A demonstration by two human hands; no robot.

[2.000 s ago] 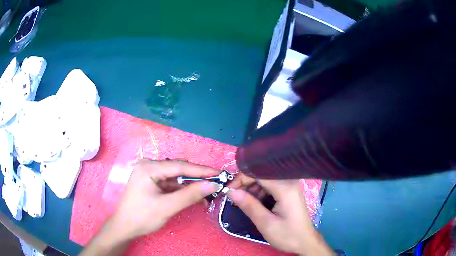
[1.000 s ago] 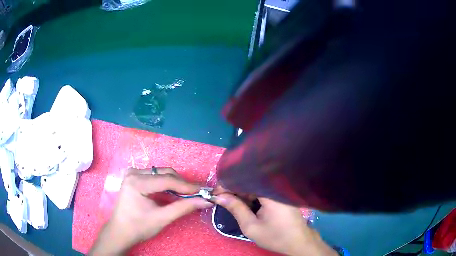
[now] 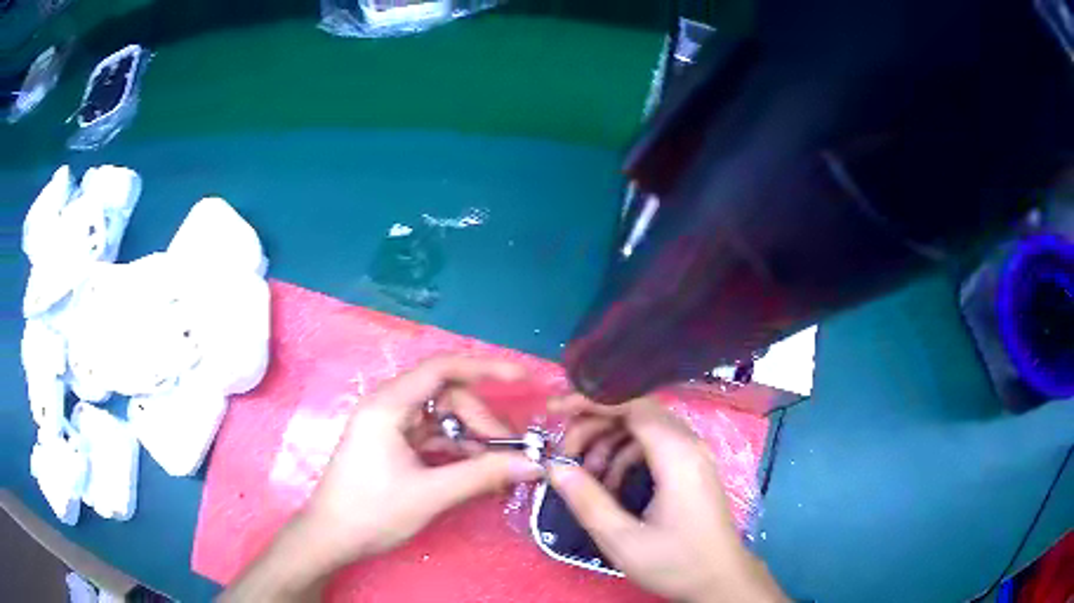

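Observation:
My left hand (image 3: 395,471) and my right hand (image 3: 648,495) meet over the red mat (image 3: 318,365). Between their fingertips they hold a small white connector (image 3: 534,448) with thin dark lead wire running from it to the left hand. A black-faced housing half (image 3: 565,524) with a pale rim and screw holes lies on the mat, partly under my right hand. The thick dark electric screwdriver (image 3: 730,295) hangs blurred across the upper right, its tip end just above my right fingers.
White housing shells (image 3: 141,318) are piled at left. Bagged units (image 3: 108,88) lie along the far bench. The blue-rimmed round holder (image 3: 1042,312) is at right. The screw feeder (image 3: 787,365) is mostly hidden behind the driver. A plastic scrap (image 3: 406,262) lies on the green bench.
The view has shifted, bringing the blue-rimmed holder and the feeder's near corner into sight. My left fingers have opened wider around the wire. The hands still meet at the connector.

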